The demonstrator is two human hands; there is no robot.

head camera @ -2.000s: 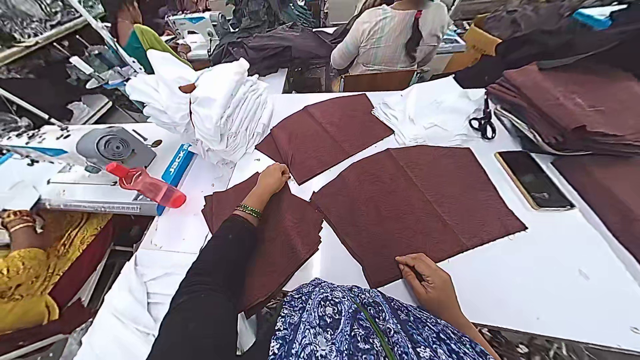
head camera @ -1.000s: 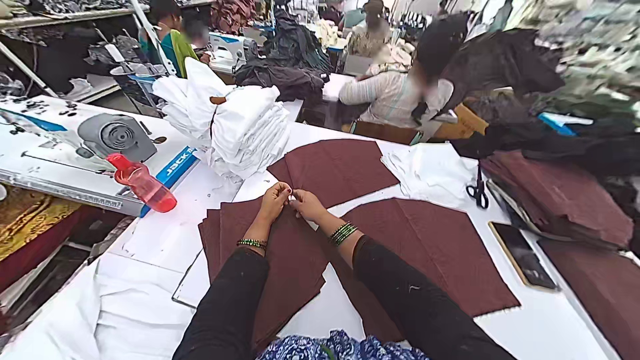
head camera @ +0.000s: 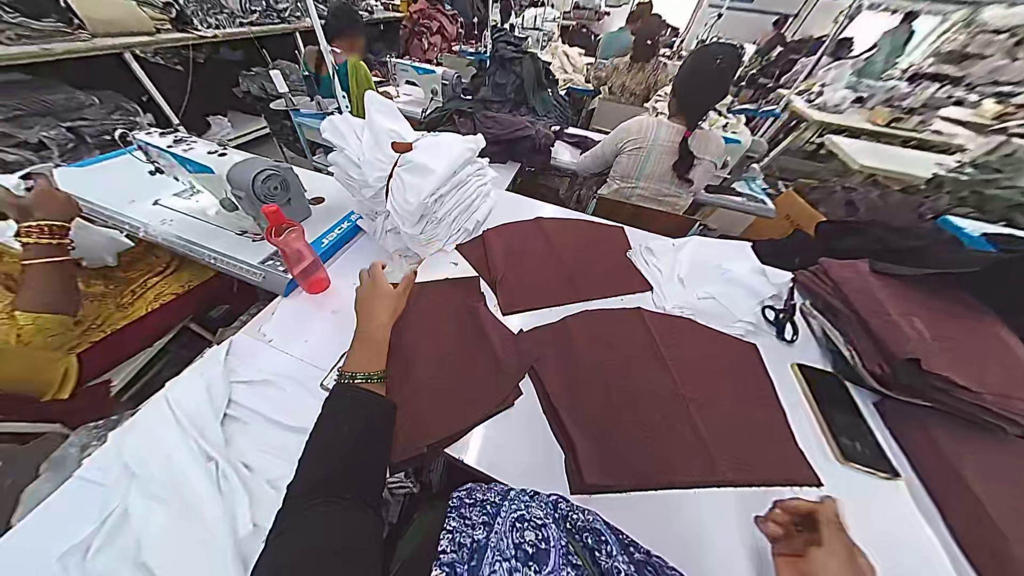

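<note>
My left hand [head camera: 380,304] is at the upper left corner of the left stack of maroon fabric pieces [head camera: 448,368]. A small pale thing [head camera: 396,270] shows at its fingertips; whether they grip it I cannot tell. My right hand [head camera: 812,532], slightly blurred with its fingers curled, is at the lower right, below the larger maroon fabric stack [head camera: 664,400]; no held thing shows. Another maroon fabric stack [head camera: 564,264] lies farther back, between a bundle of white fabric pieces [head camera: 424,188] and a low pile of white pieces [head camera: 704,276].
Black-handled scissors [head camera: 782,318] and a smartphone [head camera: 846,420] lie on the right. A red bottle [head camera: 296,250] stands near a sewing machine [head camera: 216,172] on the left. A co-worker's hand [head camera: 40,204] is at the left edge. White cloth [head camera: 192,464] covers the near left; maroon cloth [head camera: 936,336] is piled right.
My hands were together over the left maroon stack; now they are far apart. My left hand is at that stack's upper left corner, and my right hand has moved to the lower right.
</note>
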